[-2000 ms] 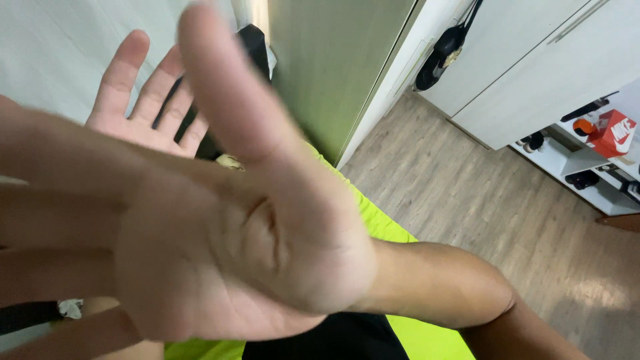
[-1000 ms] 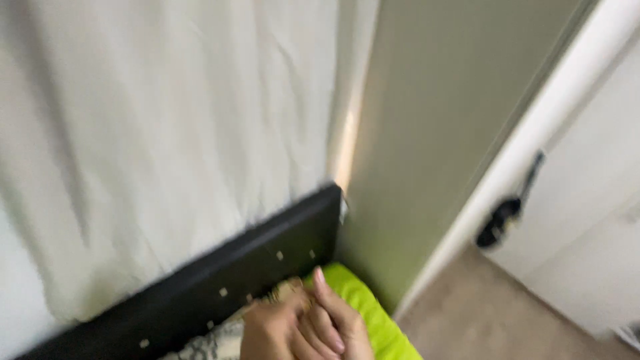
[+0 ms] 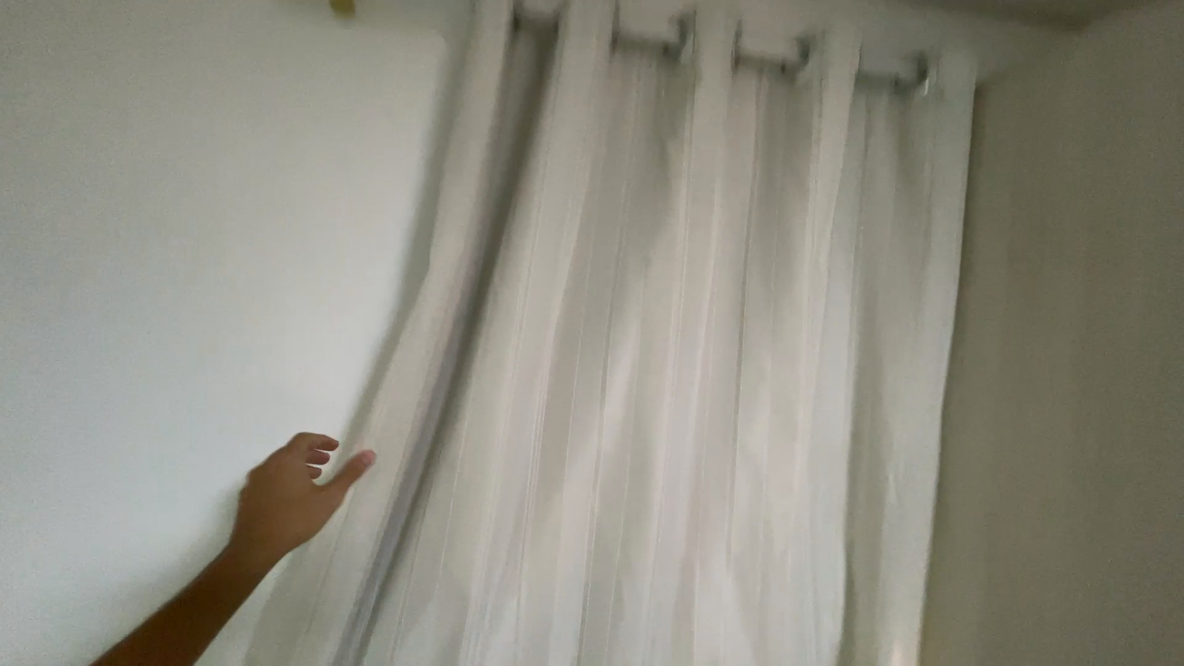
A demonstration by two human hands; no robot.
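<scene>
A long pale curtain (image 3: 638, 370) with vertical folds hangs from a rod (image 3: 647, 44) threaded through its rings near the ceiling. My left hand (image 3: 291, 490) is raised at the lower left, beside the curtain's left edge, its fingers curled loosely and the thumb apart. Nothing shows between the thumb and fingers. Whether the thumb touches the cloth cannot be told. My right hand is out of view.
A plain white wall (image 3: 203, 231) lies left of the curtain, with a small yellowish object (image 3: 342, 6) at the top edge. A greyish-beige surface (image 3: 1064, 370) stands to the right of it.
The view has swung up to the curtain's top. A second ago both hands were together low in view; now the left is raised by the curtain's left edge and the right is gone from view.
</scene>
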